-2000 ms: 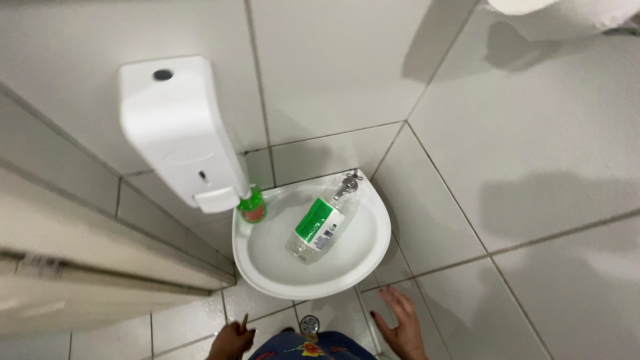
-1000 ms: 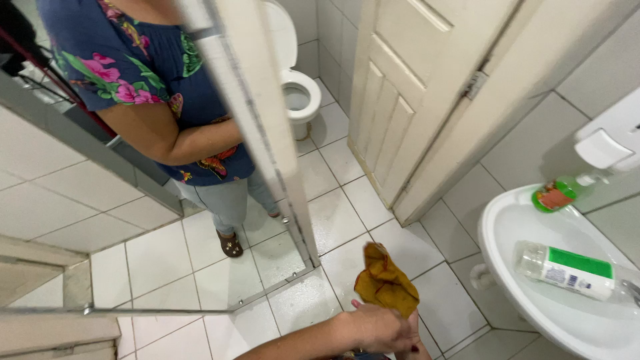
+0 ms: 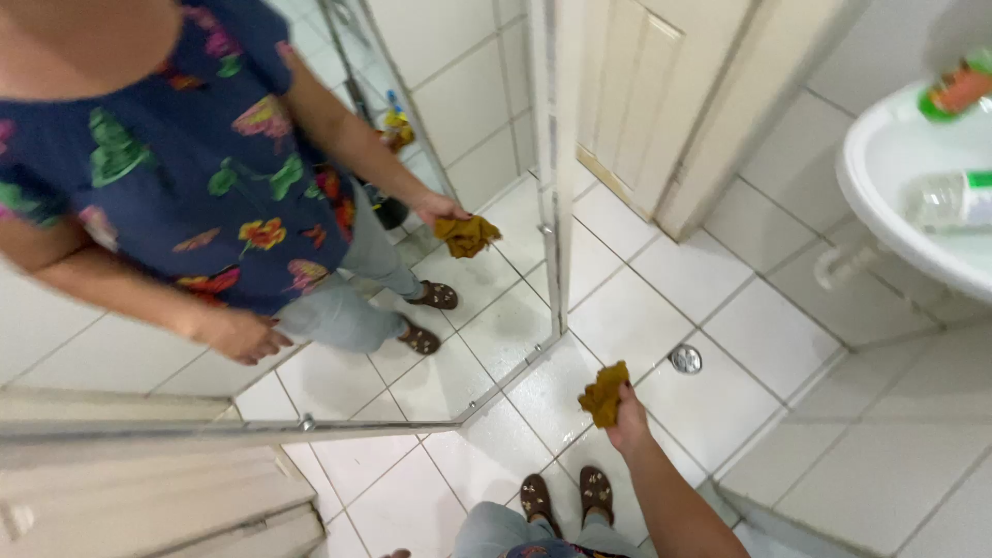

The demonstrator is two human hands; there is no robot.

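Note:
My right hand (image 3: 629, 422) holds a crumpled mustard-yellow cloth (image 3: 605, 394) above the tiled floor, right of centre. Only the fingertips of my left hand (image 3: 398, 553) show at the bottom edge. A mirrored panel on the left reflects both: the cloth's reflection (image 3: 467, 235) in the right hand, and the left hand's reflection (image 3: 243, 336) bare, with its fingers loosely apart. In the white washbasin (image 3: 872, 182) at the right lies a clear plastic bottle (image 3: 936, 203) with a green and white label. A green bottle with an orange label (image 3: 961, 91) stands at the basin's rim.
A metal floor drain (image 3: 685, 359) lies right of the cloth. The panel's frame (image 3: 549, 232) rises left of a cream door (image 3: 632, 101). Under the basin runs a white drainpipe (image 3: 849, 263). My clogs (image 3: 595, 494) are at the bottom centre, and a tiled wall borders the right.
The view has swung left from the basin to the mirrored panel. My right hand with the cloth is now out in front of me; one second ago the cloth was near my forearm and hands.

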